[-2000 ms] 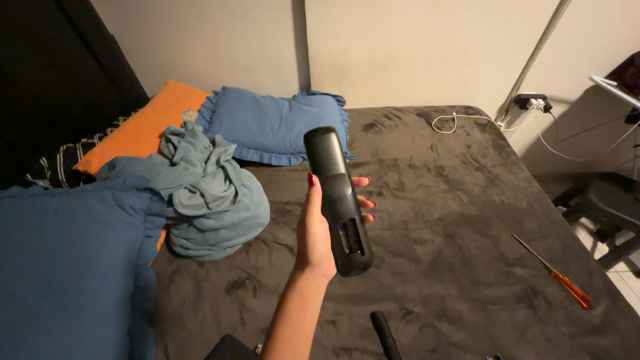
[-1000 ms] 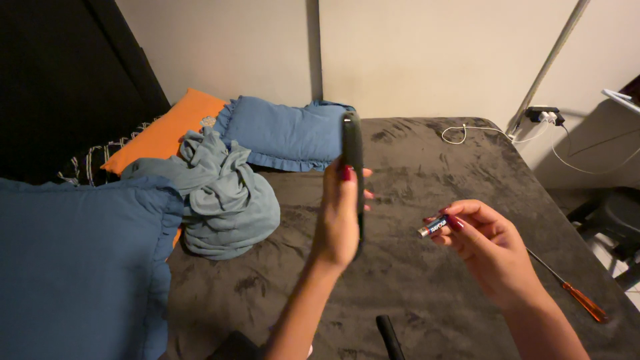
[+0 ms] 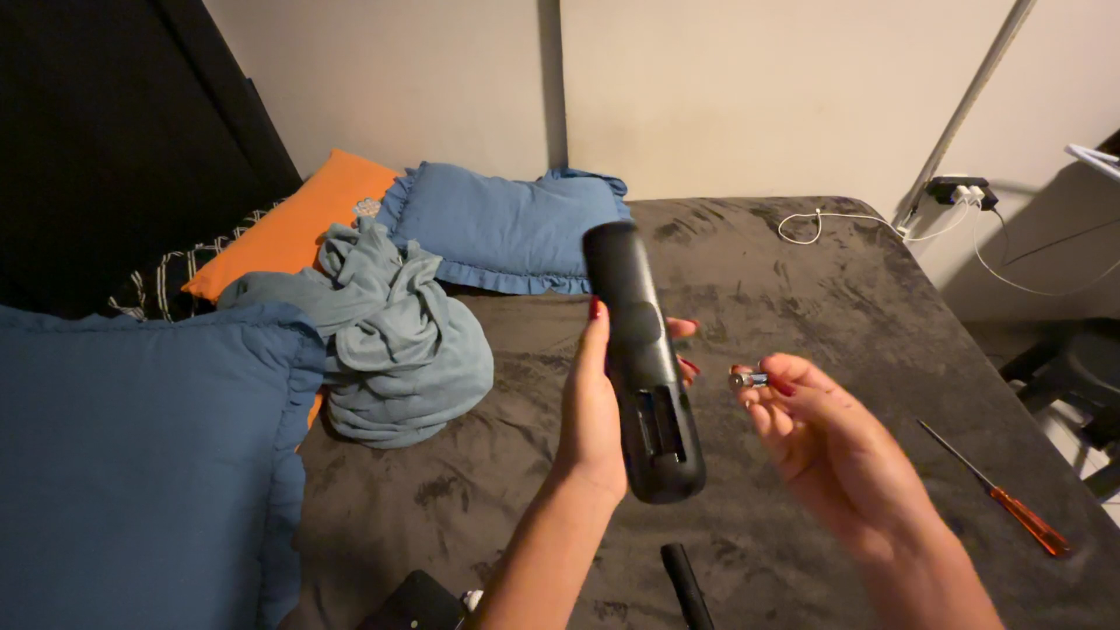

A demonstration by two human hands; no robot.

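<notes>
My left hand grips a black remote control, its back facing me and its battery compartment uncovered at the lower end. One slot of the compartment looks dark and hollow; what the other holds is not plain. Just right of the remote, my right hand pinches a small cylindrical battery between thumb and fingers, apart from the remote. Below them on the dark bedspread lies a narrow black object, perhaps the battery cover.
A screwdriver with an orange handle lies at the right on the bedspread. Blue pillows, an orange cushion and a crumpled grey-blue cloth are at the left. A white cable runs to a power strip.
My right hand, out of view two seconds ago, came in with the battery and has moved nearer the remote. The remote, edge-on one second ago, is turned with its back to me again.
</notes>
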